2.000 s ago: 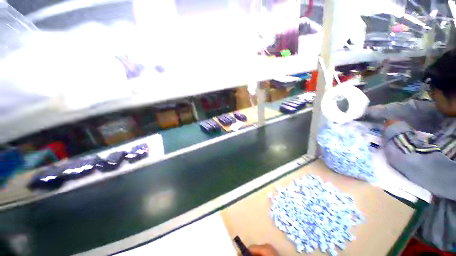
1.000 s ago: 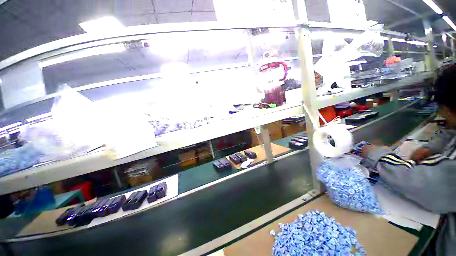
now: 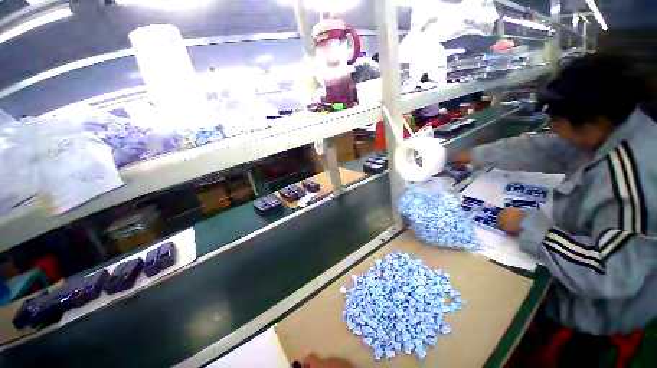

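Note:
A heap of small light blue plastic parts (image 3: 400, 305) lies on a brown board (image 3: 484, 302) in front of me. My right hand (image 3: 322, 361) shows only as fingertips cut off by the bottom edge, left of the heap. The dark tip of a black pen-like tool (image 3: 296, 364) sticks out beside the fingers. A white work sheet (image 3: 252, 353) lies left of the board, mostly cut off. My left hand is not in view. A bulging clear bag of pale blue parts (image 3: 438, 217) stands behind the heap.
A green conveyor belt (image 3: 288, 248) with pale rails runs beyond the board. Dark units (image 3: 122, 274) lie past it. A white upright post (image 3: 390, 108) carries a tape roll (image 3: 420, 158). A person (image 3: 605, 215) works at right over blue housings (image 3: 481, 213). An overhead shelf (image 3: 238, 148) crosses above.
The view has turned right and down, showing more of the heap and the person. My right hand, out of view one second ago, shows again at the bottom edge.

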